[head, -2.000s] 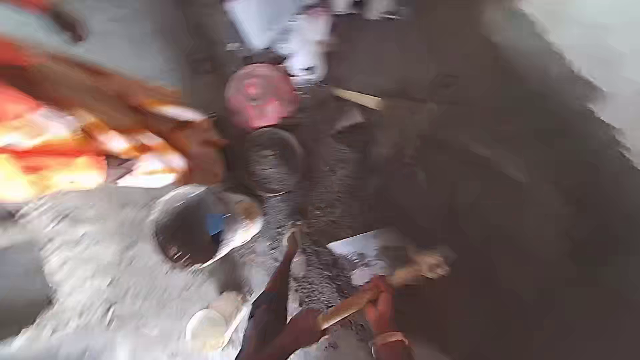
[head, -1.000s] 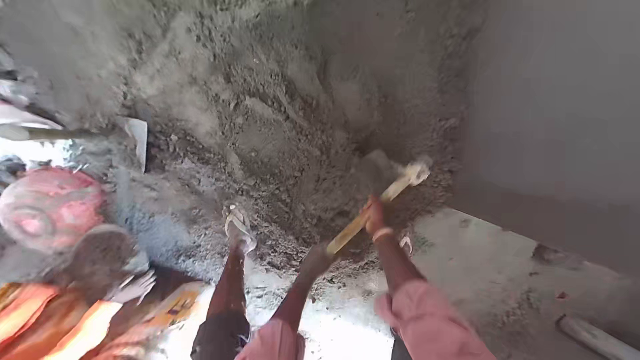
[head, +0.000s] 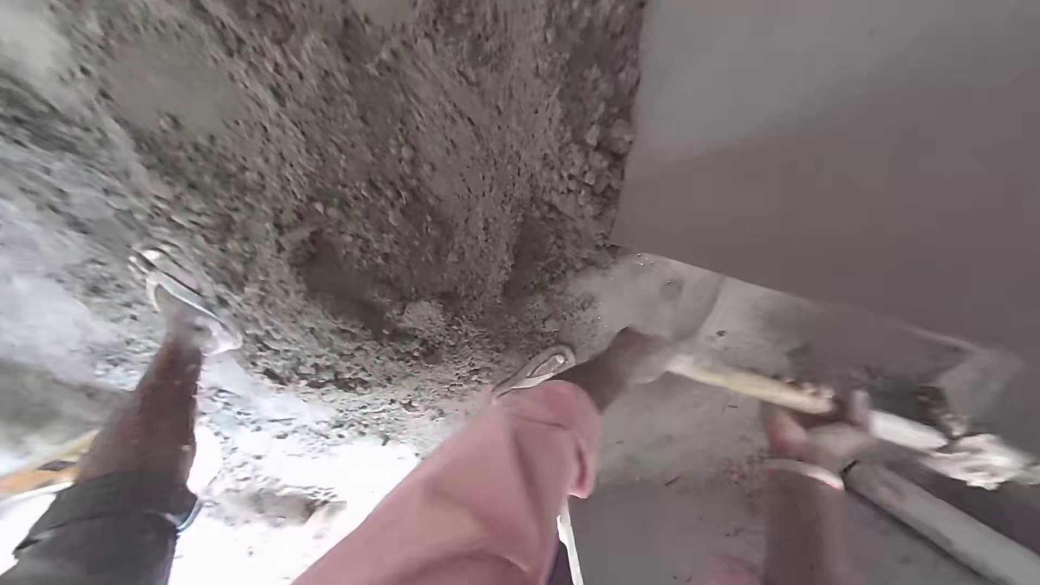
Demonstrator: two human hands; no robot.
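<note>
A pile of grey, wet-looking mortar or concrete mix [head: 390, 179] covers the upper left and middle of the floor. My left hand [head: 638, 353], below a pink sleeve, is closed around the near end of a pale wooden tool handle [head: 723, 380]. Farther along, my right hand [head: 821, 426], with a pale bangle at the wrist, grips the same handle from below. The handle slants down to the right, to a crusted, blurred tool head [head: 979, 459], probably a hoe; its blade cannot be made out. Both hands are to the right of the pile.
My sandalled feet [head: 191, 309] [head: 540, 370] stand at the pile's lower edge. A smooth grey wall or slab [head: 837, 162] fills the upper right, its edge bordering the pile. A pale pipe or pole [head: 934, 516] lies on the floor at lower right.
Both hands have swung the tool rightward, away from the pile; a second ago its head was over the mix. The view has turned, and the red basin and other person's hand have left it.
</note>
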